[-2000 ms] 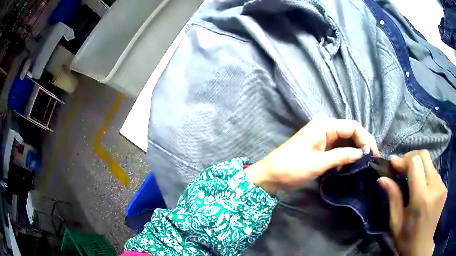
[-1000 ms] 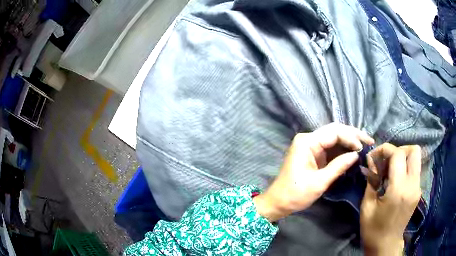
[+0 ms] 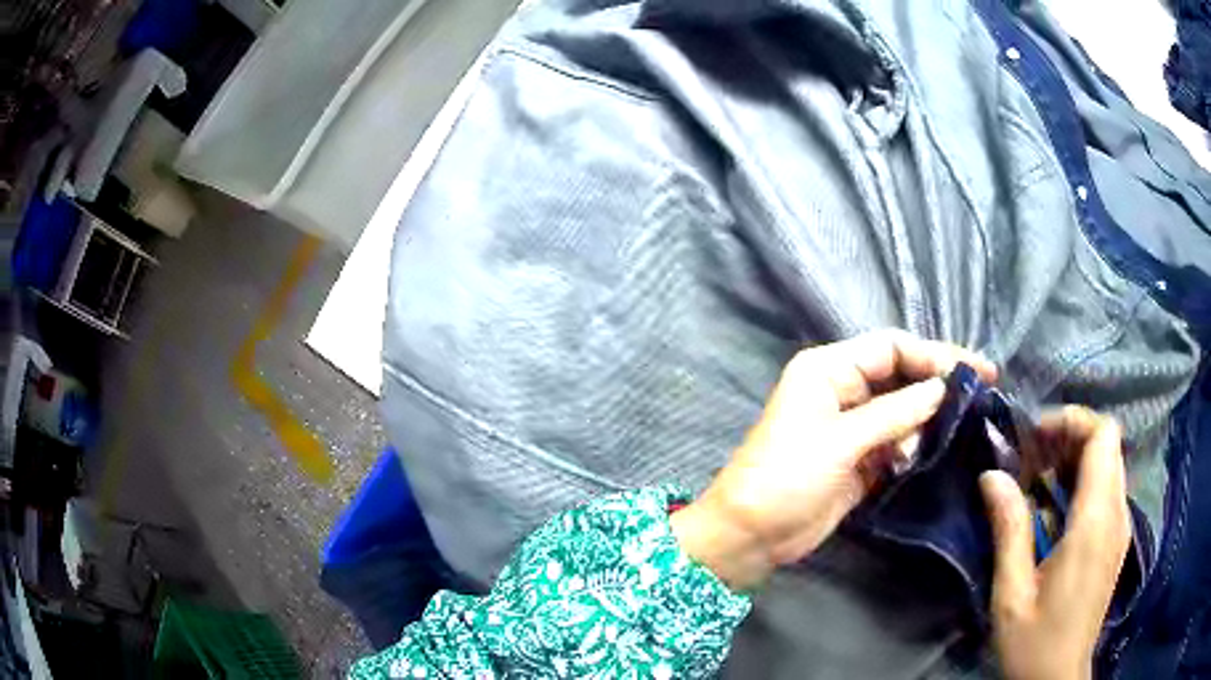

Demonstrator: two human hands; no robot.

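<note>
A large denim garment (image 3: 558, 253) lies spread in front of me, its pale grey-blue wrong side up. A dark blue strip with several metal dots (image 3: 1082, 193) runs along its right part. My left hand (image 3: 830, 438) pinches the upper edge of a dark blue band (image 3: 936, 511) between thumb and fingertips. My right hand (image 3: 1062, 531) is just right of it, fingers curled around a small tool with a glint and a blue spot, mostly hidden, like thread snips. The tool's tip lies close to the dark band.
The white table edge (image 3: 356, 316) shows at left. Beyond it are a pale trough (image 3: 312, 113), a floor with a yellow line (image 3: 272, 399), a blue bin (image 3: 379, 531) and a green crate (image 3: 226, 644). Other dark denim (image 3: 1191, 67) lies at the upper right.
My right hand has opened its fingers somewhat and more of the dark band and the tool's blue spot show. My left hand still pinches the band. The view has shifted slightly.
</note>
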